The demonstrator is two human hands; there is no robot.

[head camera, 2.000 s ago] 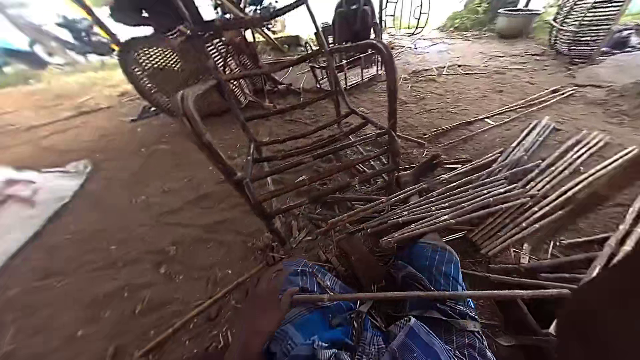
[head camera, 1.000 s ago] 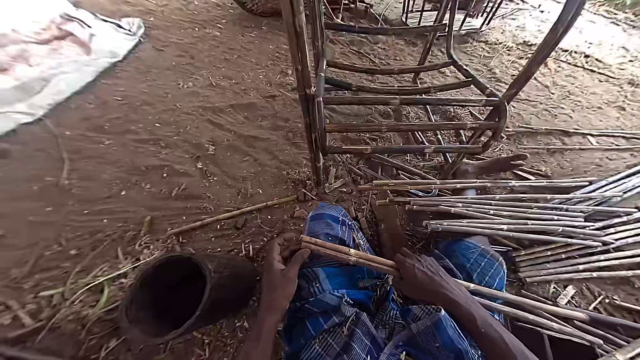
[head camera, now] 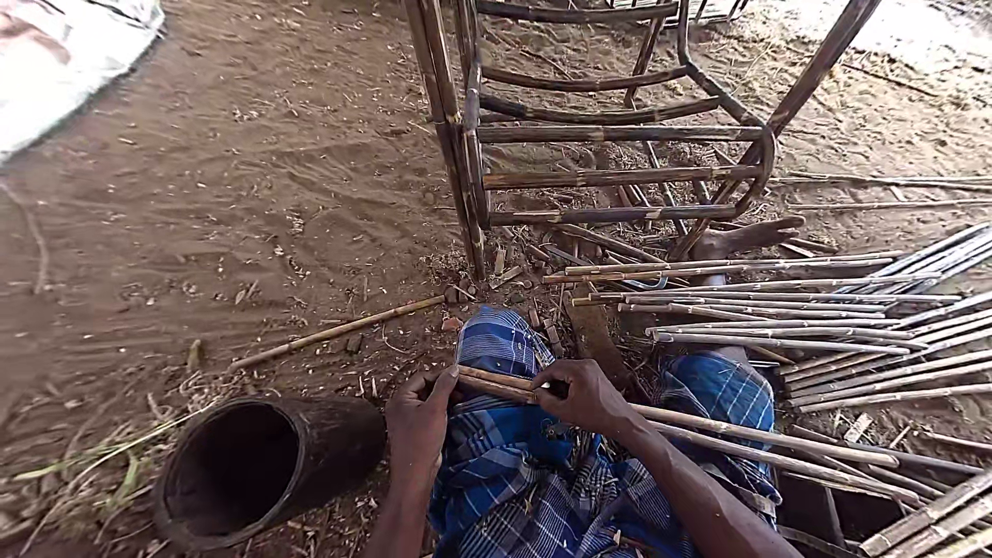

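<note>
Two thin cane sticks [head camera: 744,430] lie across my lap over a blue checked cloth [head camera: 504,449]. My left hand [head camera: 422,403] has its thumb and fingers closed on their left ends. My right hand [head camera: 577,395] grips the same sticks a little farther right, with a small pale thing at its fingertips that I cannot make out. Just ahead stands a chair-like frame of dark bent cane [head camera: 620,177] with several cross rungs. Many cut cane sticks [head camera: 775,333] lie in a loose pile to the right of my knees.
A dark hollow cylinder [head camera: 298,457] lies on its side at lower left. One long stick [head camera: 341,333] rests on the soil beyond it. A white sheet [head camera: 70,70] is at upper left. A bare foot [head camera: 748,236] shows beneath the frame; more canes [head camera: 945,515] are at lower right.
The view has swung down and right since the first frame. My left hand, on my knee two seconds ago, now holds the stick ends. The right hand has slid left along the sticks since one second ago.
</note>
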